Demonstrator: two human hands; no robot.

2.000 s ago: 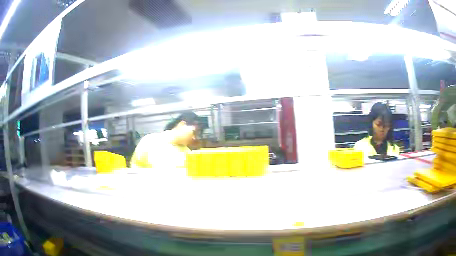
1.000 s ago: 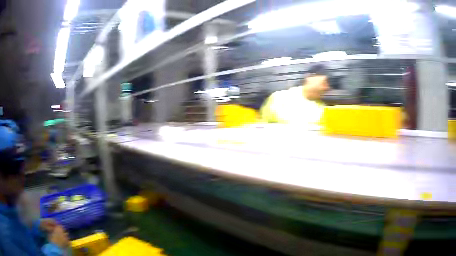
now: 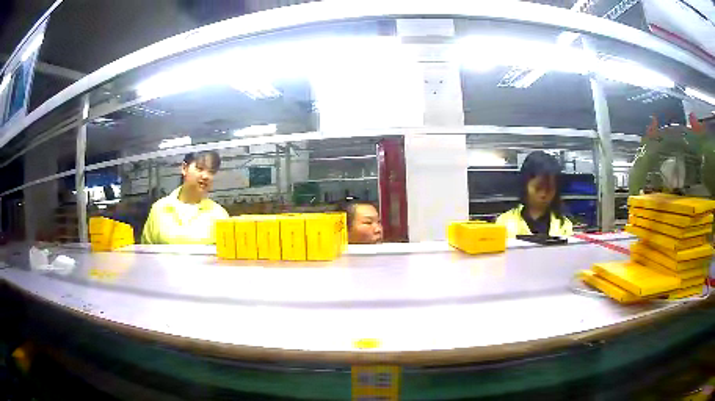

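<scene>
Neither of my hands is in the picture. A row of upright yellow boxes [image 3: 281, 237] stands on the white shelf [image 3: 259, 301], left of centre. A stack of flat yellow boxes [image 3: 676, 239] stands at the right end, with a few boxes [image 3: 636, 278] lying lower in front of it. A yellow sticker [image 3: 366, 343] is on the shelf near its front edge. A yellow label strip [image 3: 375, 383] hangs below that edge.
A smaller group of yellow boxes [image 3: 477, 236] stands right of centre and another [image 3: 110, 234] at far left, near crumpled white material [image 3: 52, 261]. Three people are behind the shelf. A green band [image 3: 259, 381] runs below it. A white post [image 3: 436, 172] rises behind.
The view swung left and then back right. The person in blue and the blue basket at left are out of view. Behind the shelf, one person now faces forward and another face shows beside the box row.
</scene>
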